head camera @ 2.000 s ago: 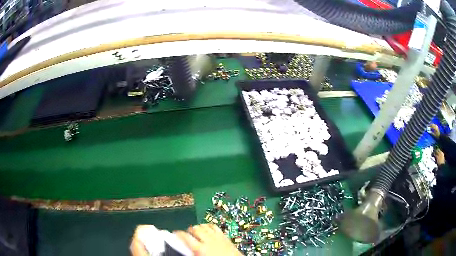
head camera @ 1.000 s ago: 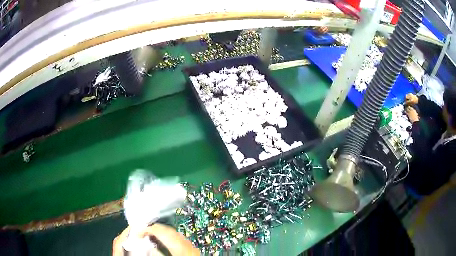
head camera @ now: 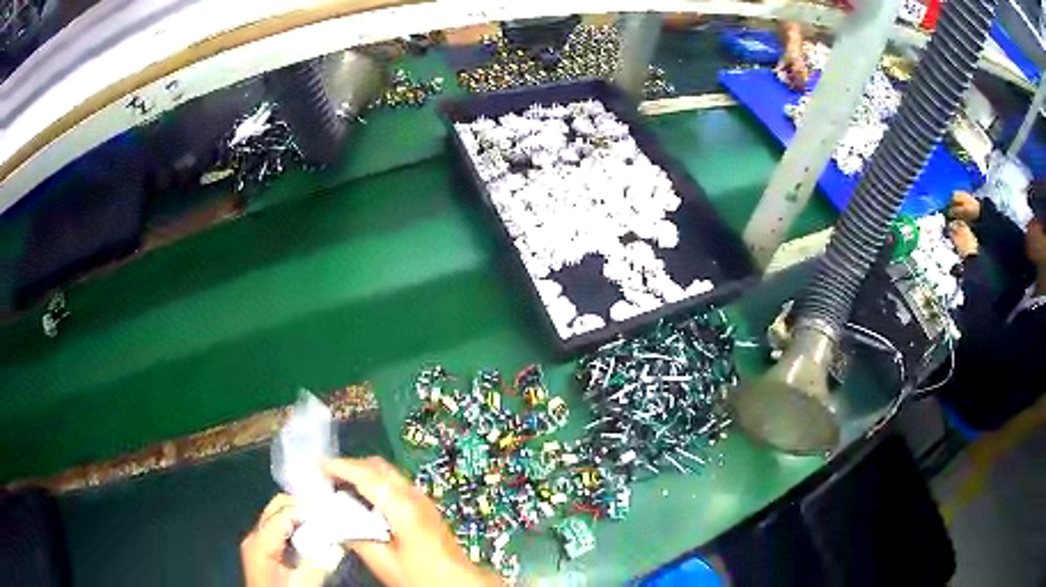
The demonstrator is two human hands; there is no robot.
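Note:
A crumpled clear plastic bag stands up from my hands at the lower left. A white piece shows below it between my fingers; I cannot tell if it is part of the bag. My left hand is closed on the bag's lower part from the left. My right hand holds it from the right. A pile of small circuit boards lies just right of my hands. A darker pile of black parts with leads lies beside the boards.
A black tray of white housings stands behind the piles. A fume extractor hood hangs at the right. A grey post rises behind it. A person works at the far right beside a blue sheet. A white shelf edge crosses the top.
The bag has come down and is less blurred, and both my hands now show on it. The view has shifted, so the tray and piles sit higher in the picture.

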